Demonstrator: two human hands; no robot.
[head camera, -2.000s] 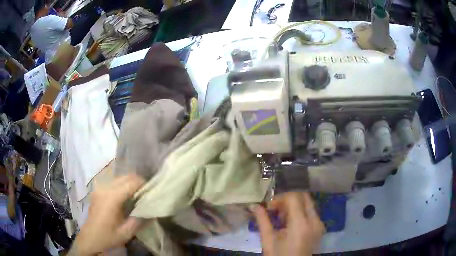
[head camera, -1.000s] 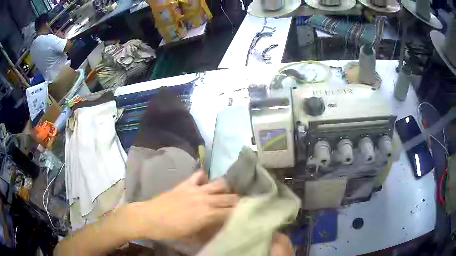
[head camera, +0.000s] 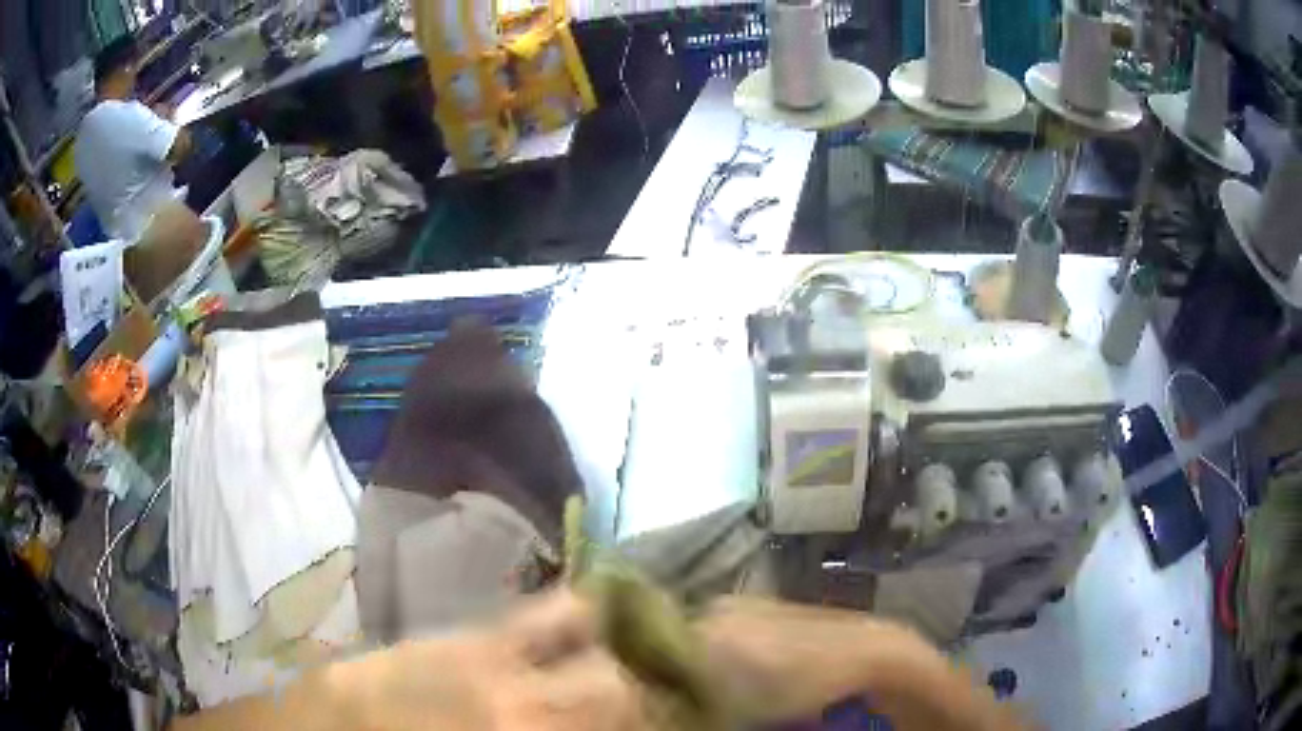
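Note:
The cream-white overlock machine (head camera: 821, 457) stands right of centre. My left hand (head camera: 486, 664) and my right hand (head camera: 814, 657) are together at the bottom edge, blurred and partly cut off. An olive-green piece of cloth (head camera: 643, 628) is between them, held by my right hand; my left hand's fingers beside it are too blurred to tell their grip. Grey-brown cloth (head camera: 700, 550) lies behind the hands, beside the machine. A taupe panel (head camera: 436, 557) with a dark brown section (head camera: 478, 414) lies on the table to the left.
White cut pieces (head camera: 264, 457) lie at the left over striped cloth (head camera: 414, 357). A smartphone (head camera: 1159, 486) lies right of the machine. Thread cones (head camera: 801, 57) stand behind. A person in a white shirt (head camera: 126, 157) is at the far left. An orange object (head camera: 114, 386) is at left.
The view has tilted up. The light green cloth has left its place near the needle and mostly gone from view. My hands have come together low, in front of the taupe panel.

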